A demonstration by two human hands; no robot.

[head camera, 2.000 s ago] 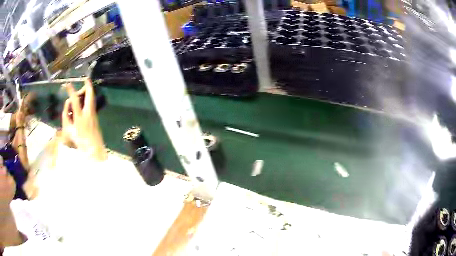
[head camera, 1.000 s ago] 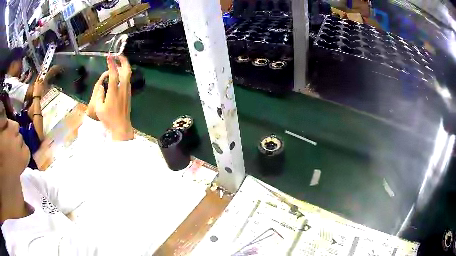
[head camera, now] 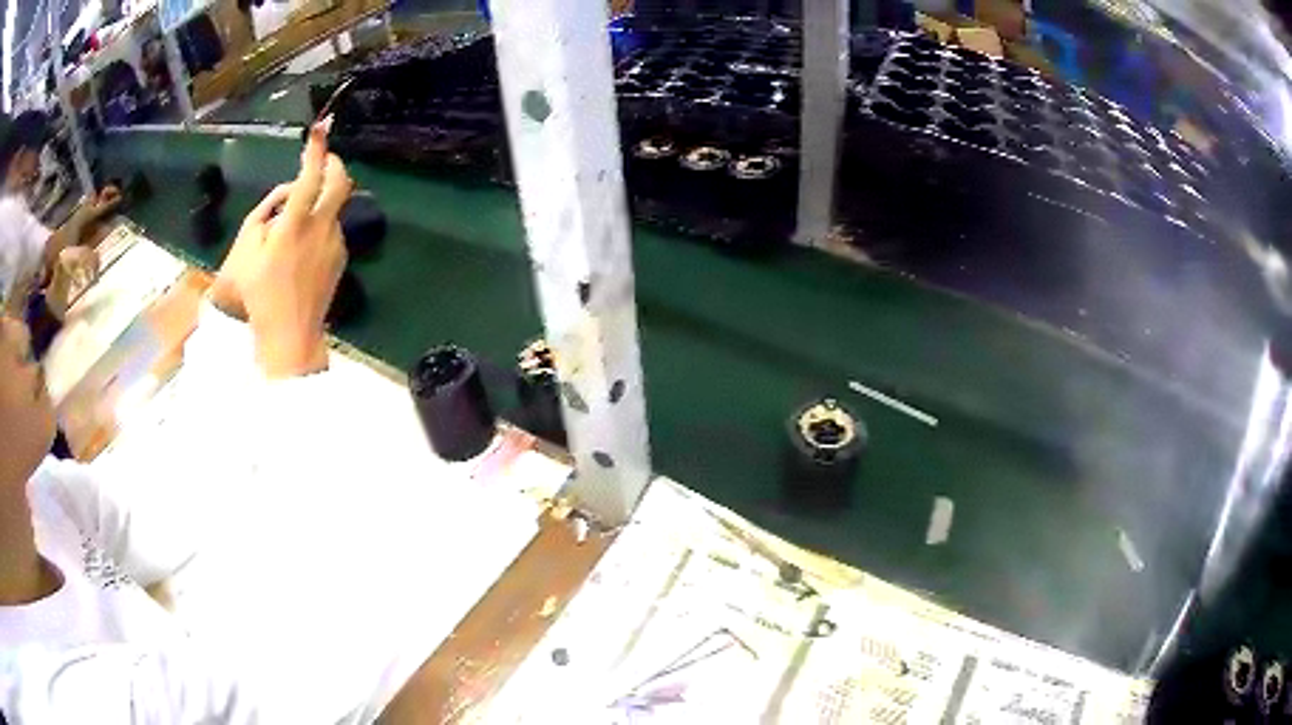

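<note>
Neither of my hands is in view. A black cylindrical unit (head camera: 828,436) with a pale ring on top stands upright on the green conveyor belt (head camera: 737,319). A second unit (head camera: 539,380) stands on the belt, partly hidden by the white upright. A third black cylinder (head camera: 454,404) stands at the belt's near edge, left of the upright. A black tray (head camera: 1204,694) with pale rings in its pockets is cut off at the lower right corner.
A white perforated upright (head camera: 584,283) stands in front. Paper sheets (head camera: 864,637) lie on the near table. Stacked black trays (head camera: 978,198) stand beyond the belt. Pale scraps (head camera: 939,520) lie on the belt. Another person's raised hand (head camera: 295,262) is at left, with more people beyond.
The ringed unit and the scraps have moved right relative to the upright. The view has shifted slightly. The neighbouring person's hand remains raised.
</note>
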